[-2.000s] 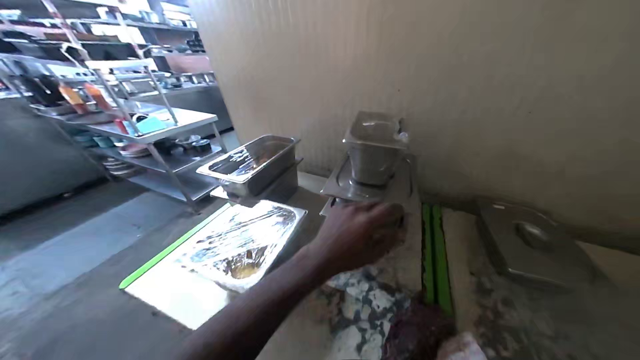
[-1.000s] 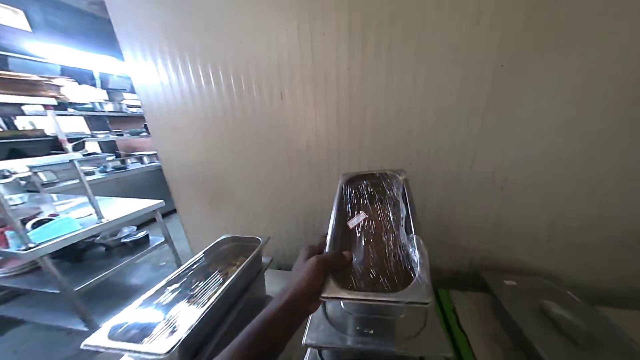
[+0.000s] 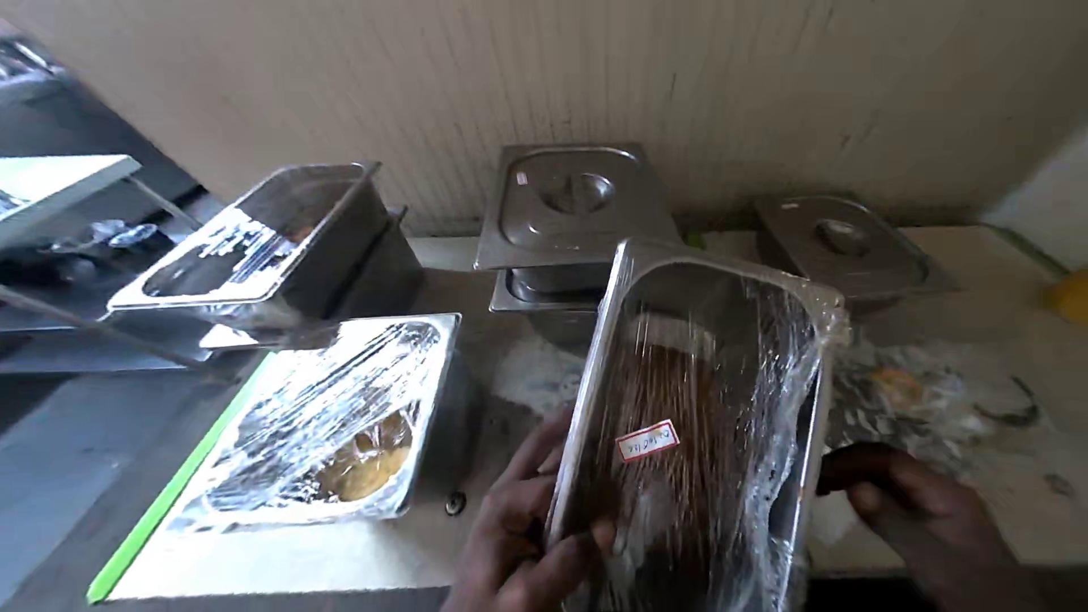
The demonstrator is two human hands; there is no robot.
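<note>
A deep steel food pan [image 3: 591, 382] covered in cling film, with brown contents and a small red-edged label [image 3: 648, 440] bearing writing, is tilted toward me at the lower middle right. My left hand [image 3: 531, 518] grips its left wall, thumb over the film. Beside its right wall is my right hand [image 3: 901, 493], fingers curled by the rim; whether it touches the pan is hard to tell. The pan's lower end runs out of view.
A film-covered pan with yellow contents [image 3: 365, 472] stands left, a longer filmed pan [image 3: 340, 229] behind it. Lidded steel pans [image 3: 578, 200] [image 3: 850, 242] stand by the wall. A green strip [image 3: 178, 484] edges the white surface; scraps [image 3: 901, 391] lie at right, and a metal table [image 3: 68, 183] is far left.
The filmed pan with brown contents has come off the stack by the wall and nearer to me in my left hand. My right hand has come into view. The view has tilted down.
</note>
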